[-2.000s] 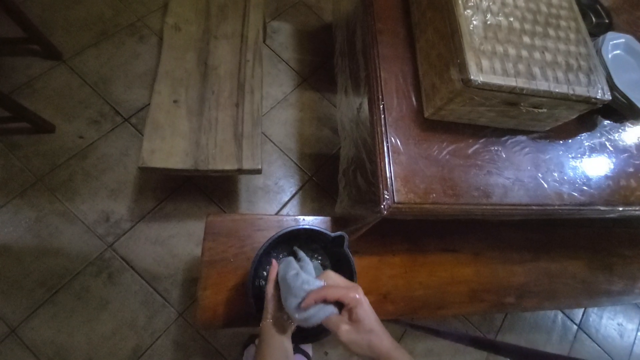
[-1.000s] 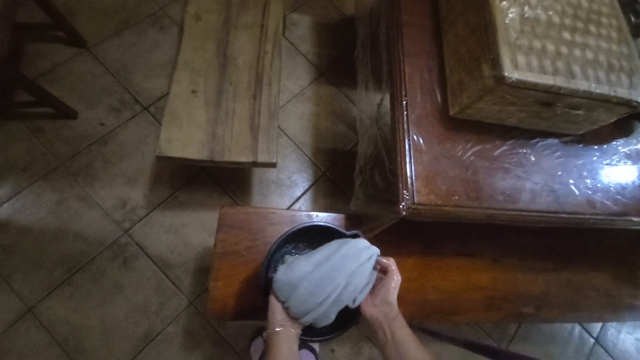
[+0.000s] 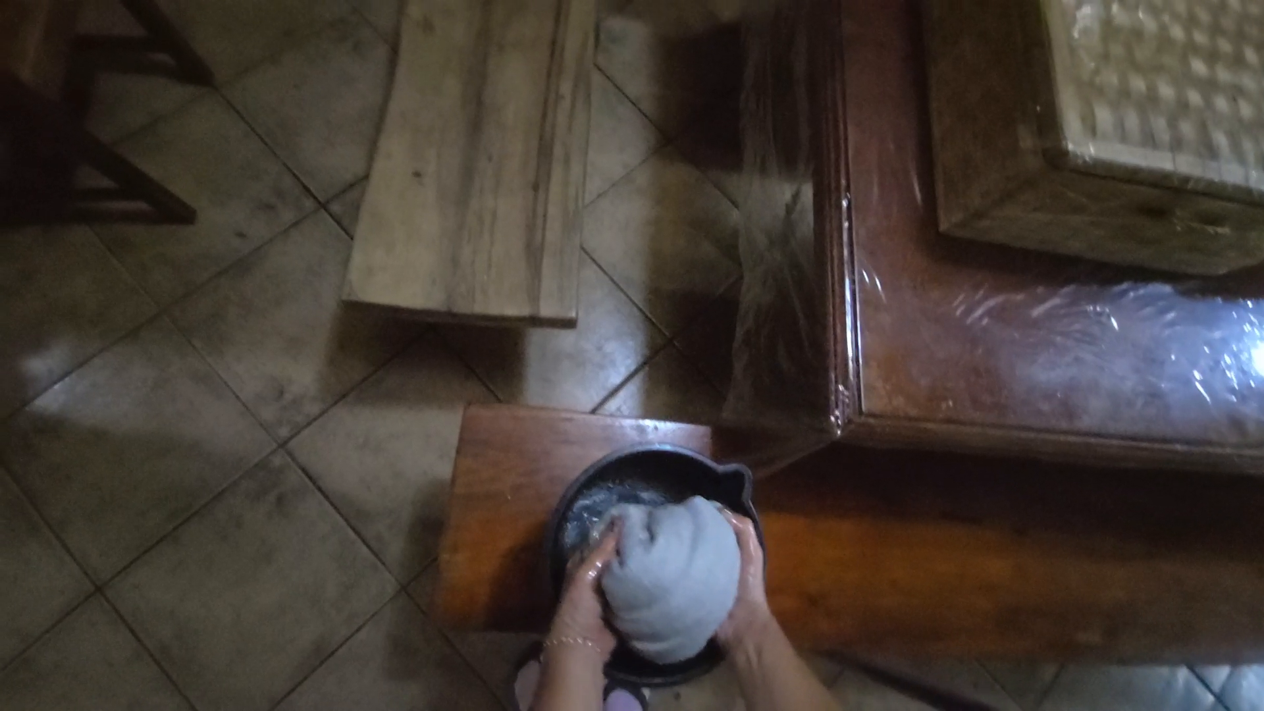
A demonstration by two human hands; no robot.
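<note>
A wet light-grey cloth (image 3: 671,583), bunched into a rounded bundle, is gripped from both sides by my hands. My left hand (image 3: 590,592) presses on its left side, and my right hand (image 3: 748,583) on its right side, with fingers partly hidden by the cloth. Below them a round black basin (image 3: 652,459) with a spout at its upper right holds some water. The basin sits near the left end of a brown wooden bench (image 3: 938,573).
A table (image 3: 908,385) under clear plastic, with a woven-top wooden box (image 3: 987,197) on it, stands at the right. A pale wooden bench (image 3: 474,178) lies ahead over the tiled floor (image 3: 247,553). Dark wooden legs (image 3: 128,178) show at upper left.
The cloth was twisted small between my hands, then spread wide over the basin, and is now a rounded bundle. My right hand has moved in toward my left.
</note>
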